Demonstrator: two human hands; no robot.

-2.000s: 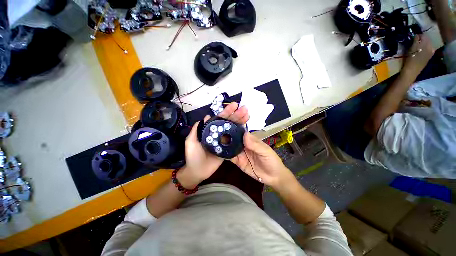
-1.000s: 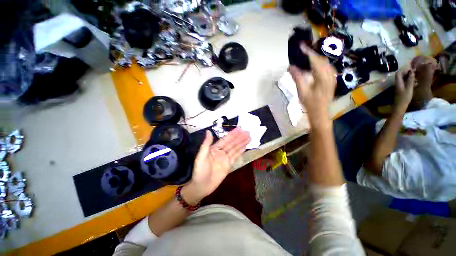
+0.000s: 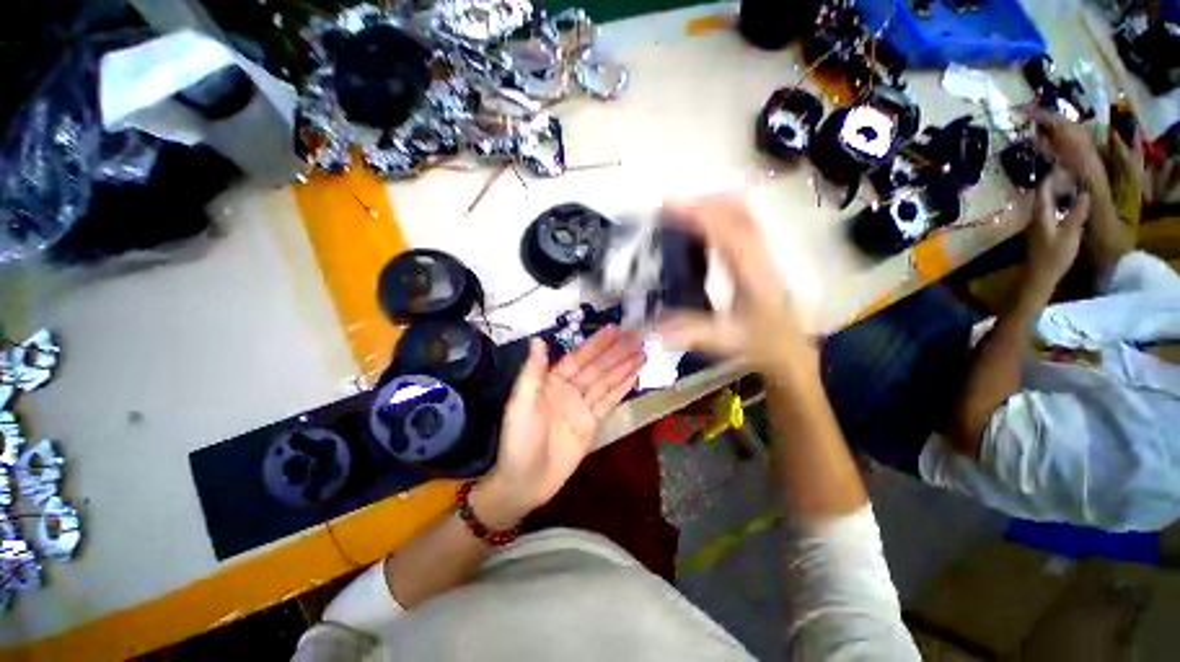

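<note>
My left hand (image 3: pixel 557 420) is palm up and empty, fingers apart, over the black mat (image 3: pixel 227 498). My right hand (image 3: pixel 751 278) is strongly blurred and holds a dark housing (image 3: pixel 682 265) to the right of a housing on the table (image 3: pixel 566 243). A pale, silvery blur lies at its left side; I cannot tell what it is. Two glossy front covers (image 3: pixel 417 418) (image 3: pixel 307 463) lie at the mat's left part. Two more black housings (image 3: pixel 427 285) (image 3: pixel 444 347) stand behind them. A small LED board (image 3: pixel 571 329) lies beyond my left fingertips. A white sheet (image 3: pixel 659 365) is partly hidden.
Tangled silver boards (image 3: pixel 511 123) lie at the back, with a plastic bag (image 3: pixel 65 194) at upper left. More boards (image 3: pixel 49 498) lie at far left. Clustered units (image 3: pixel 906 213) and a blue tray (image 3: pixel 964 32) are at upper right. A neighbour's hands (image 3: pixel 1061 233) work at the right.
My right hand has come back from the unit cluster, where another unit now sits. The rearmost single housing is gone from its spot. My left hand stays palm up.
</note>
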